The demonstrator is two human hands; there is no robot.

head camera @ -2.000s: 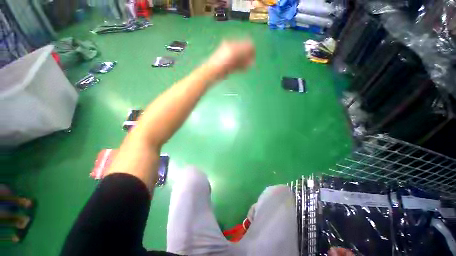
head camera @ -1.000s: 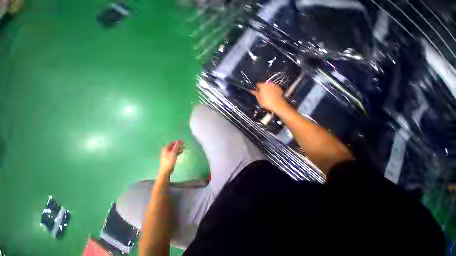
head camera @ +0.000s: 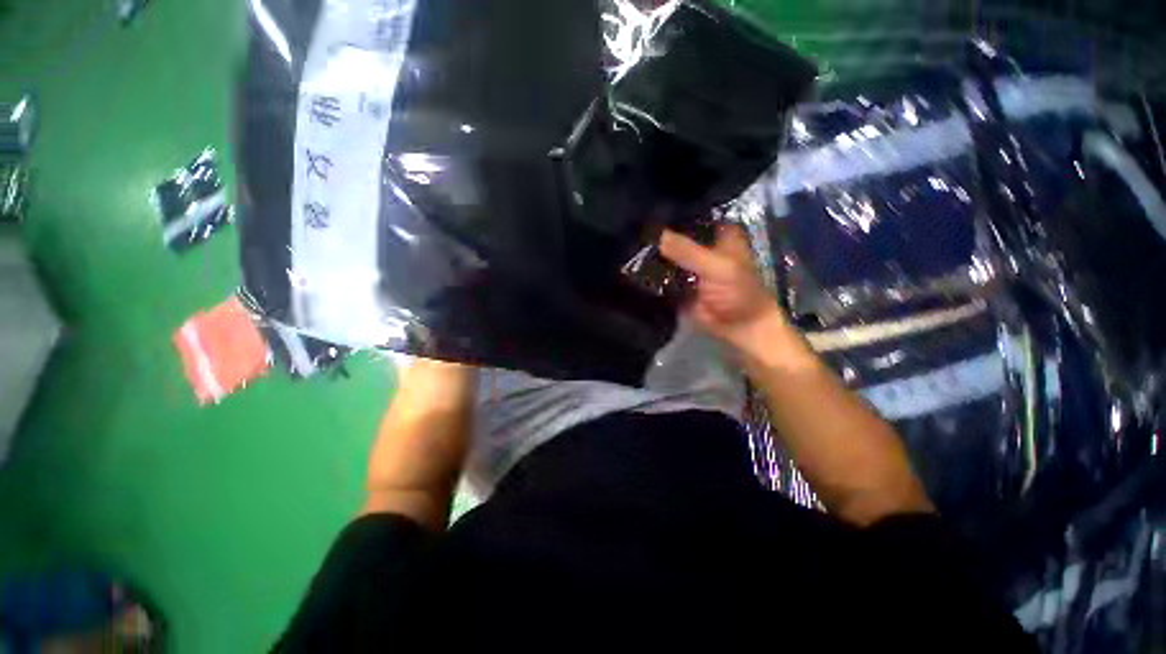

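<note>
A large black polybagged garment (head camera: 499, 166) with a printed white band (head camera: 340, 179) on its left side is held up before me, above my lap. My right hand (head camera: 726, 284) grips its lower right edge, thumb on top. My left forearm runs up under the garment's lower left; my left hand is hidden behind it. To the right, the wire cage load of dark polybagged garments (head camera: 882, 236) with white bands lies beside my leg.
A salmon garment pack (head camera: 225, 349) lies on the green floor (head camera: 307, 473) at left, with a dark pack (head camera: 192, 201) farther off. A pale tub (head camera: 23, 339) is at the left edge. A dark blue blurred shape (head camera: 70, 613) is at lower left.
My right hand has lifted a black bagged garment from the cage and brought it left, over my lap. My left arm has moved under it. The view has turned back somewhat to the left.
</note>
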